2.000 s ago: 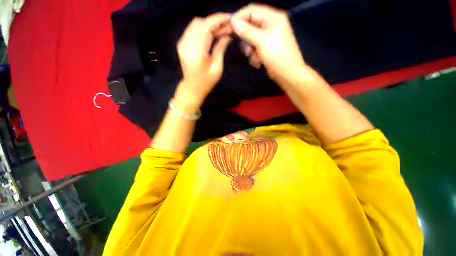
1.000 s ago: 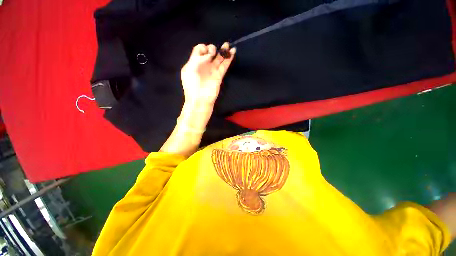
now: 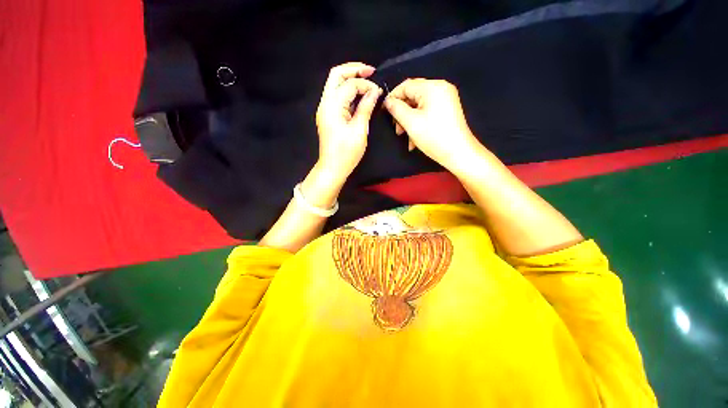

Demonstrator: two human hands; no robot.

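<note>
A dark coat lies flat, with a blue-grey lining strip running from my hands toward the upper right. My left hand pinches the coat's front edge where that strip ends. My right hand is just to its right, thumb and fingertips together, with a thin glinting sliver, seemingly a needle, at the tips. Any thread or button between the fingertips is too small to tell. A coat button shows as a pale ring on the cloth to the left.
A dark hanger sits in the collar, its white hook on the red cloth. Green floor shows at the right, beyond the table edge. Metal bars stand at the lower left.
My right hand, out at the lower right a second ago, is back beside my left hand at the coat edge. My left hand still pinches the edge. The view has shifted slightly.
</note>
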